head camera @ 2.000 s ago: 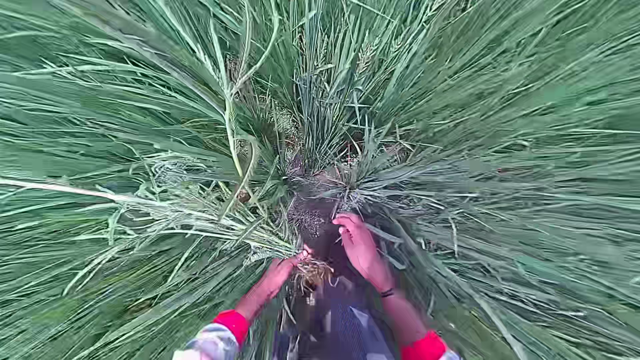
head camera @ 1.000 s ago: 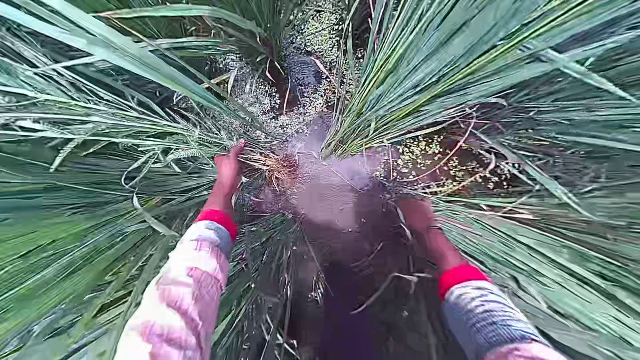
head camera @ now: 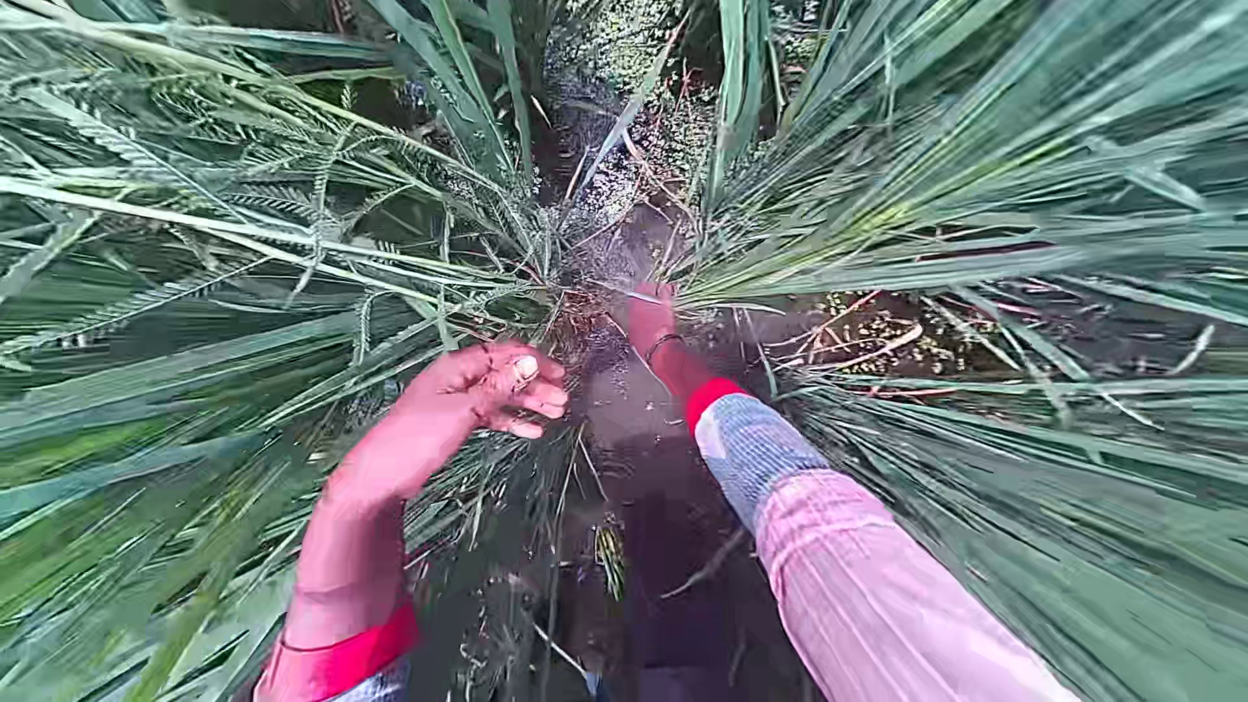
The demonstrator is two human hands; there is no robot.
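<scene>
My left hand [head camera: 507, 388] is raised at the centre left, its fingers curled loosely and apart, with no stalk seen in it. Just beyond it lies a bundle of feathery-leaved weed stems [head camera: 390, 258] with brown roots [head camera: 580, 317]. My right hand [head camera: 651, 300] reaches down to the base of a clump of long green grass blades [head camera: 829, 229]; its fingertips are hidden among blades and muddy water, so its grip cannot be told. Murky water [head camera: 634, 429] lies between and below my hands.
Tall green leaves [head camera: 1072, 487] crowd both sides. Small floating plants [head camera: 634, 58] cover water at the top centre, and more float at the right [head camera: 877, 341]. A loose grass tuft [head camera: 609, 558] floats near the bottom.
My right hand has moved from the right side of the water inward to the grass base. My left hand has come off the weed bundle's edge toward me. The view has shifted strongly since the oldest frame.
</scene>
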